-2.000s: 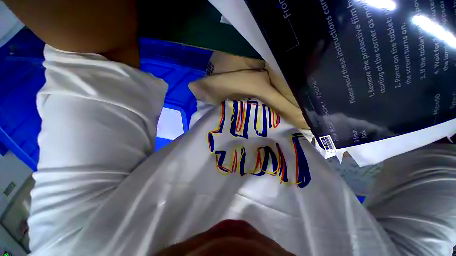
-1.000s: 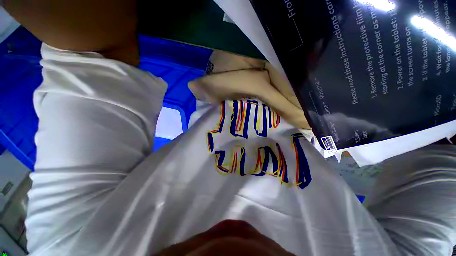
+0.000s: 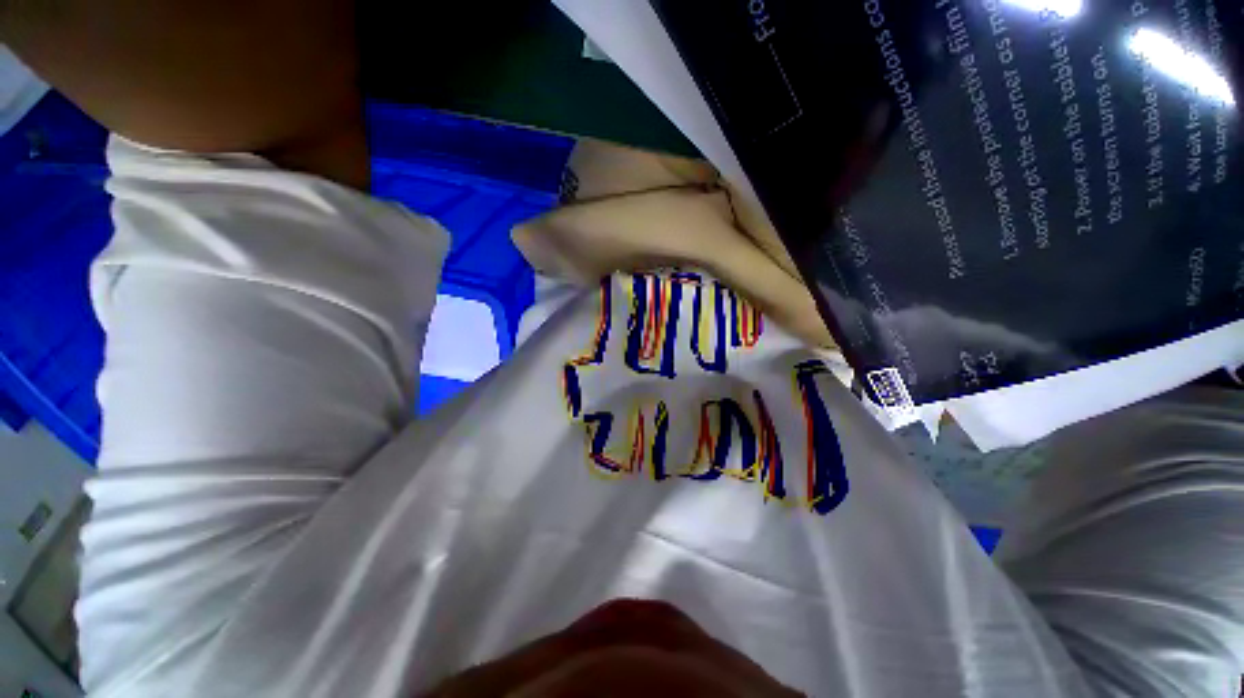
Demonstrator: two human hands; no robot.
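Note:
The tablet with printed protective film is a glossy black rectangle with white instruction text, at the upper right, cut off by the picture's edge. Lamp reflections lie on it. A small white barcode label sits at its lower corner. White backing sheets stick out under its lower and left edges. Neither of my hands is in view. One bare upper arm in a white sleeve shows at the upper left and the other white sleeve at the lower right.
The dark green bench mat shows at the top. A bright-blue crate is beside my lap, with a white item in it. Beige trousers lie below the bench edge. Grey-white objects stand at the lower left.
The black tablet and white sheets have shifted slightly in the picture, a little to the left at the top. The arm on the left has moved slightly.

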